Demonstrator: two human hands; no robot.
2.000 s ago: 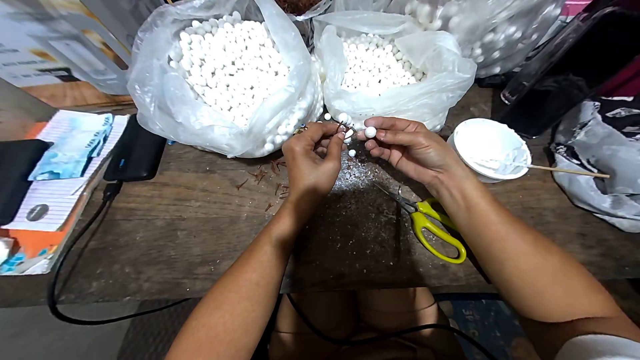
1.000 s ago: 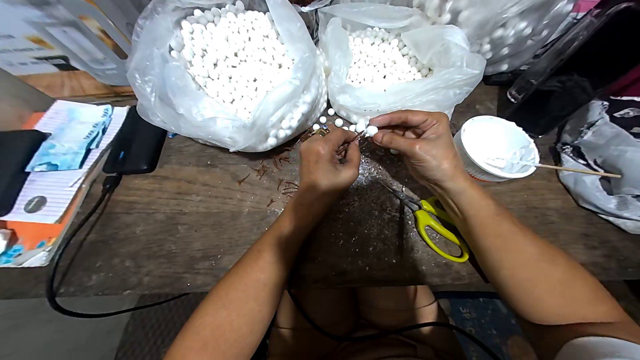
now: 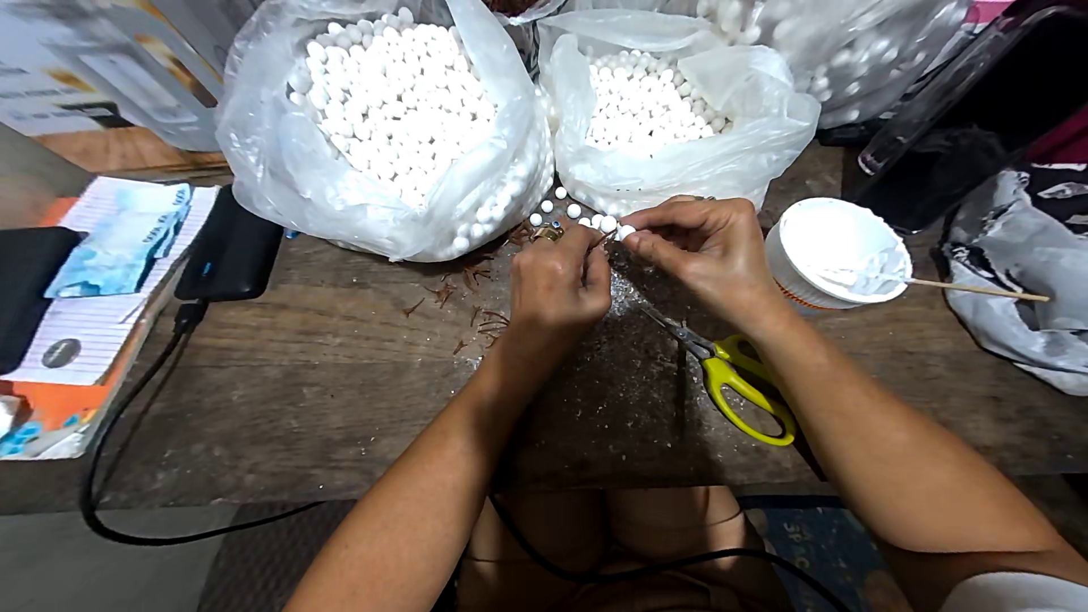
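Observation:
My left hand (image 3: 561,276) is closed on a thin brown stem, partly hidden by its fingers. Between the thumb and fingertips of my right hand (image 3: 701,246) is a small white ball (image 3: 626,232), close against the stem's tip. More loose white balls (image 3: 575,211) lie just beyond the fingertips. Two clear plastic bags, the left one (image 3: 297,191) larger than the right one (image 3: 697,166), stand open behind my hands, full of such balls. Yellow-handled scissors (image 3: 722,374) lie beside my right forearm. A white tub (image 3: 775,255) holds white paste and a thin wooden stick (image 3: 977,290).
Brown stem bits (image 3: 442,293) and white specks are scattered on the wooden table (image 3: 280,399). At the left lie a black power bank (image 3: 231,246) with a cable, a blue banknote (image 3: 119,242), lined paper and a coin (image 3: 61,353). A crumpled plastic bag (image 3: 1003,323) is at the right.
Both hands stay close together in front of the bags. My left hand has turned, so its back now faces up more than two seconds ago. The scissors and tub have not moved on the table.

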